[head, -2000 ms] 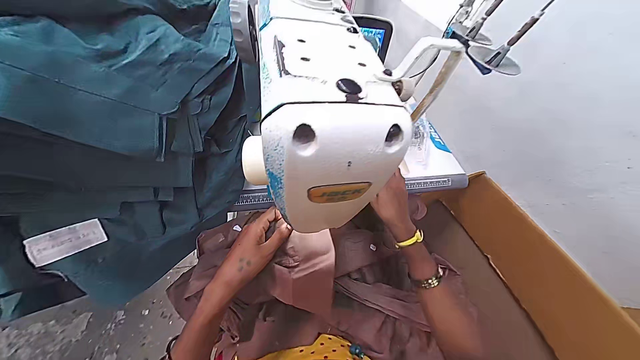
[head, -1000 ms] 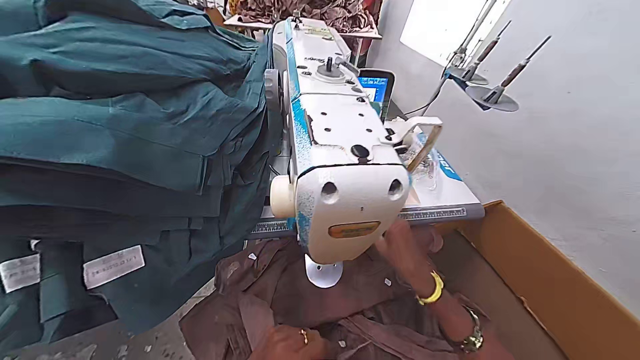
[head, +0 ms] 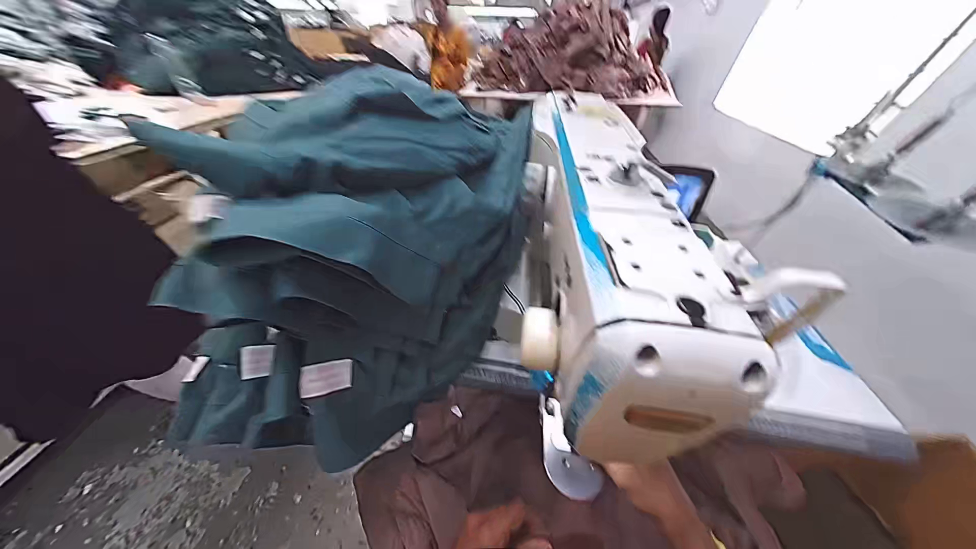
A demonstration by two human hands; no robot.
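Observation:
A white and blue industrial sewing machine [head: 679,381] fills the right centre of the head view. Brown cloth [head: 488,450] lies in front of and under its head. At the bottom edge my left hand [head: 503,526] rests on this cloth, blurred and cut off, so its grip is unclear. Just right of the round metal plate [head: 572,473], my right hand [head: 648,488] reaches beneath the machine head, which hides the fingers. A big stack of dark green garments [head: 366,229] with white labels hangs left of the machine.
A cardboard box edge [head: 938,488] is at the lower right. Thread stands [head: 900,175] rise near the wall. Behind are a table with piled brown cloth [head: 572,53], a person in orange [head: 446,53] and a wooden table [head: 152,122]. Dark cloth [head: 69,290] hangs at far left; scraps litter the floor [head: 168,488].
The view has swung up and to the left. Between the two earlier frames my left hand moved from beside the machine head toward the bottom edge; my right hand stays by the head.

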